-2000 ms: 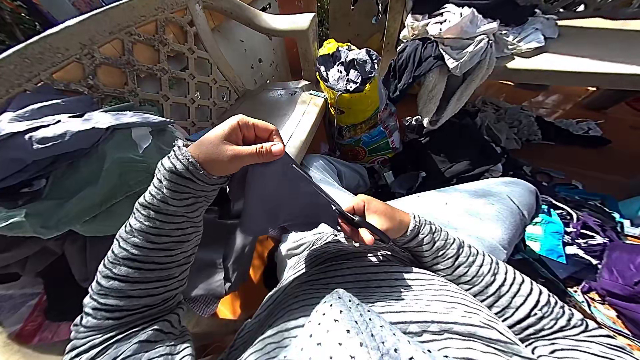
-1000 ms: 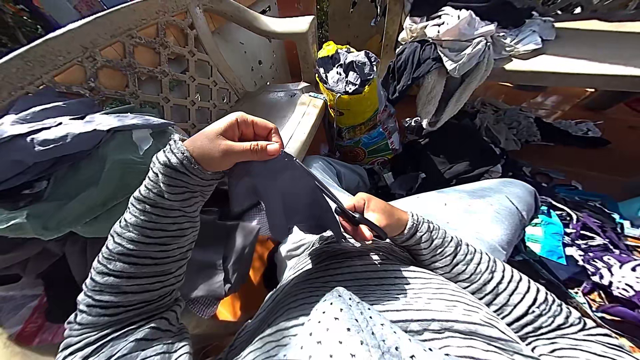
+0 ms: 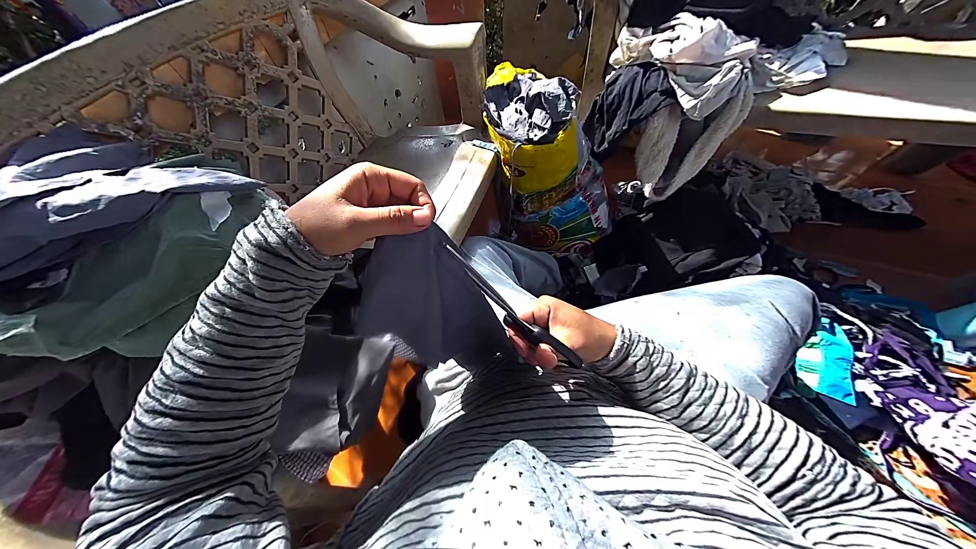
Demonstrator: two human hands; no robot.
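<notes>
My left hand (image 3: 366, 207), left of centre, pinches the top corner of a dark grey fabric piece (image 3: 427, 305) between thumb and fingers. The fabric hangs down toward my lap. My right hand (image 3: 560, 332) grips the black handles of a pair of scissors (image 3: 492, 293), whose long blades point up and left toward my left hand, along the fabric's right edge. Whether the blades are parted is hard to tell. More dark grey fabric (image 3: 328, 385) lies below and left of the held piece.
Grey and green cloths (image 3: 152, 267) are heaped at the left by a lattice-backed plastic bench (image 3: 221, 91). A yellow bag (image 3: 541, 164) stuffed with grey cloth stands ahead. Dark scraps (image 3: 679, 229) lie beyond my knee, purple and turquoise ones at the right. Cloths hang over a pale bench (image 3: 877, 107).
The fabric and scissors have shifted slightly between my hands, and the fabric now hangs more spread out than two seconds ago. Both hands have stayed nearly in place.
</notes>
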